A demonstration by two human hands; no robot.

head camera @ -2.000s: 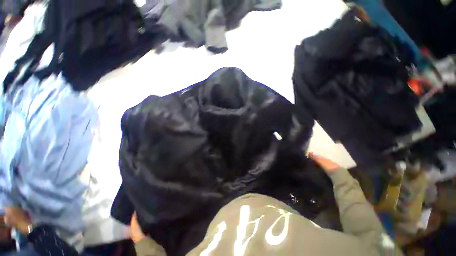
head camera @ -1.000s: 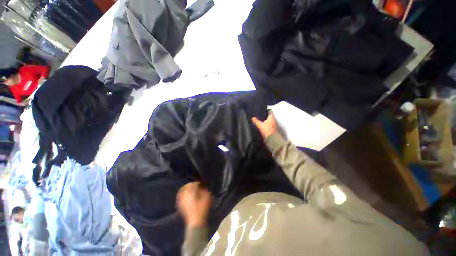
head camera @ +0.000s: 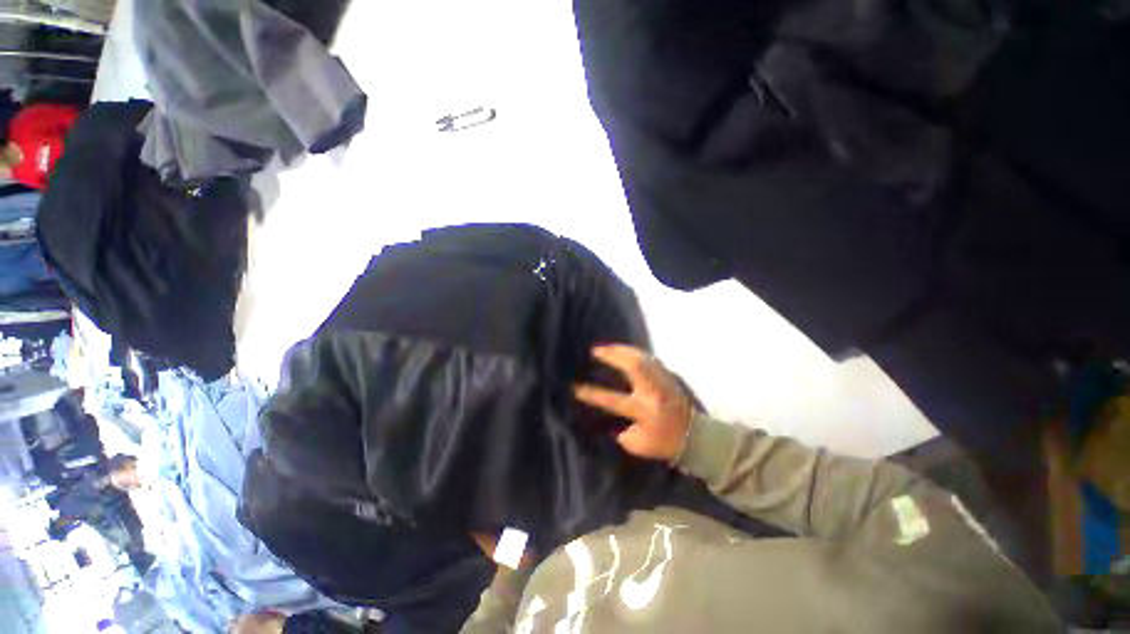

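A black garment (head camera: 434, 421) with shiny lining lies bunched on the white table (head camera: 496, 186) in front of me. My right hand (head camera: 644, 403) rests on its right part, fingers spread over the dark cloth. My left hand (head camera: 486, 542) is almost hidden at the garment's near edge; only a bit of skin shows beside a small white label (head camera: 509, 547), and its fingers are not visible. Small bright marks show near the garment's top.
A small metal tool, probably thread snips (head camera: 467, 119), lies beyond the garment. A large black garment pile (head camera: 818, 161) is at the right. Grey cloth (head camera: 248, 74), another black heap (head camera: 136, 248) and light blue cloth (head camera: 217, 483) are at the left. A person in red (head camera: 37, 143) is far left.
My right hand has moved from the garment's right edge onto its surface. My left hand has gone down to the near edge, mostly out of sight. The garment is rearranged and the view has shifted.
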